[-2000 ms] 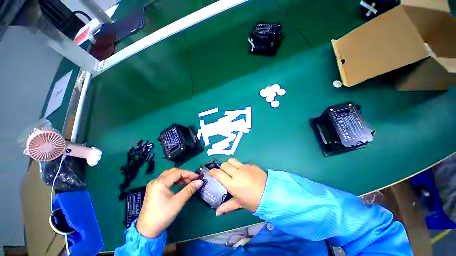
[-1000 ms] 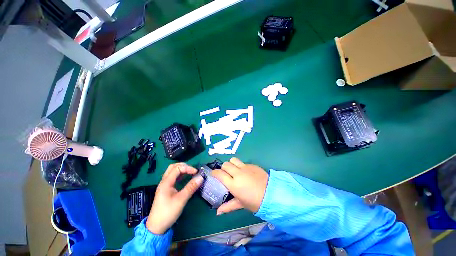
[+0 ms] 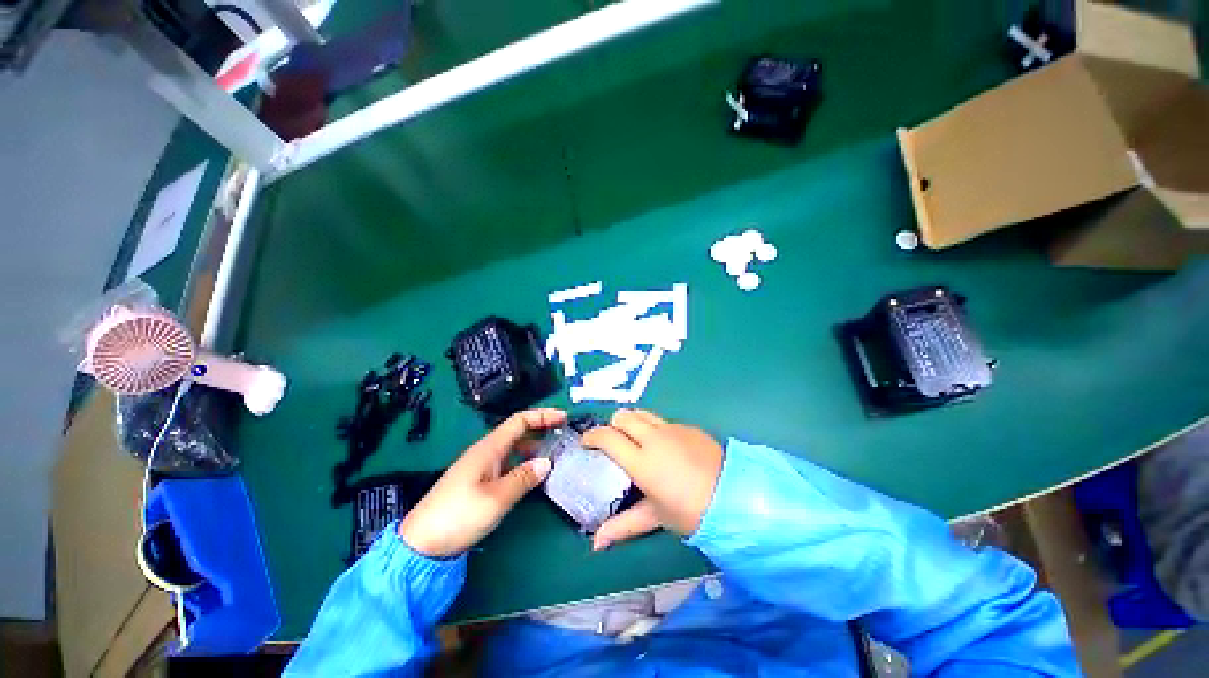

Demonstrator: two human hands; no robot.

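A black unit with pale printed text (image 3: 585, 482) is between my hands near the front edge of the green bench. My right hand (image 3: 663, 473) grips its right side, with the thumb low and the fingers over the top. My left hand (image 3: 480, 489) touches its upper left corner with thumb and index finger; whether a small part is between them cannot be told. White strips (image 3: 618, 338) lie in a loose pile behind the unit. Small black parts (image 3: 385, 408) lie in a heap to the left. Another black unit (image 3: 496, 366) sits between the heap and the strips.
White round pads (image 3: 745, 254) lie beyond the strips. A black unit (image 3: 918, 350) is at right, another (image 3: 774, 98) at the back. An open cardboard box (image 3: 1021, 152) lies at the back right. A pink fan (image 3: 143, 351) and blue dispenser (image 3: 212, 563) are at left. A white rail (image 3: 491, 82) crosses behind.
The view has shifted slightly, so bench items appear moved. My left hand has come closer around the unit's left corner. My right hand keeps its grip.
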